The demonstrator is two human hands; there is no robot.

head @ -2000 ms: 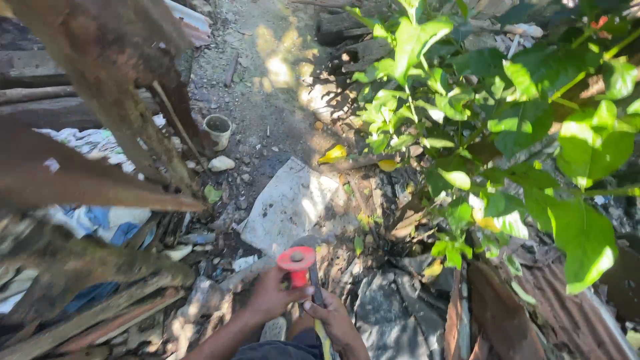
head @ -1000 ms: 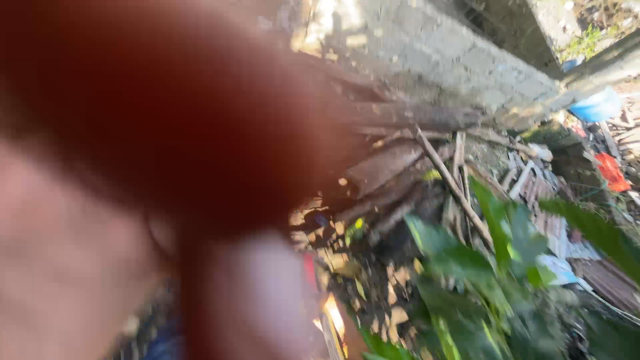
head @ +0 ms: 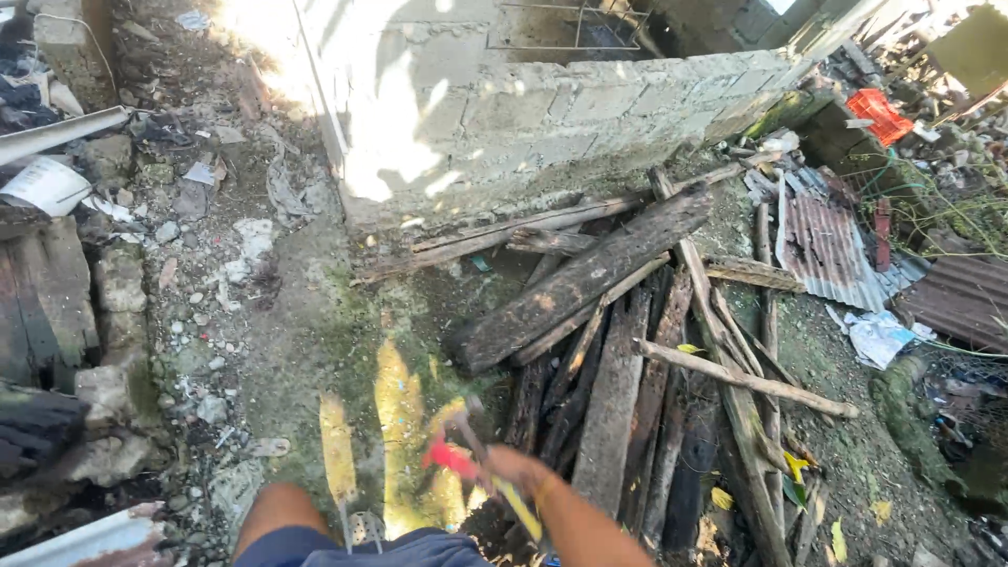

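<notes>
At the lower centre, my right hand (head: 516, 470) is closed round a hammer-like tool (head: 516, 504) with a dark upper part and a yellow grip; motion blurs it. A red object (head: 453, 461), like the red spool seen earlier, is at the fingers of this hand; its exact hold cannot be told. My left hand is out of the picture. My bare knee (head: 282, 508) and dark blue clothing (head: 394, 547) show at the bottom edge.
Weathered planks and branches (head: 614, 394) are piled right of my hand. Behind them runs a low concrete block wall (head: 567, 118). Rusty corrugated sheets (head: 827, 236) and a red plastic crate (head: 880, 116) lie at the right; stones and rubble (head: 122, 378) line the left.
The view has swung to the wood pile and block wall. Two seconds ago both hands were visible, with the red spool in the left; now only the right shows, with the red object at it.
</notes>
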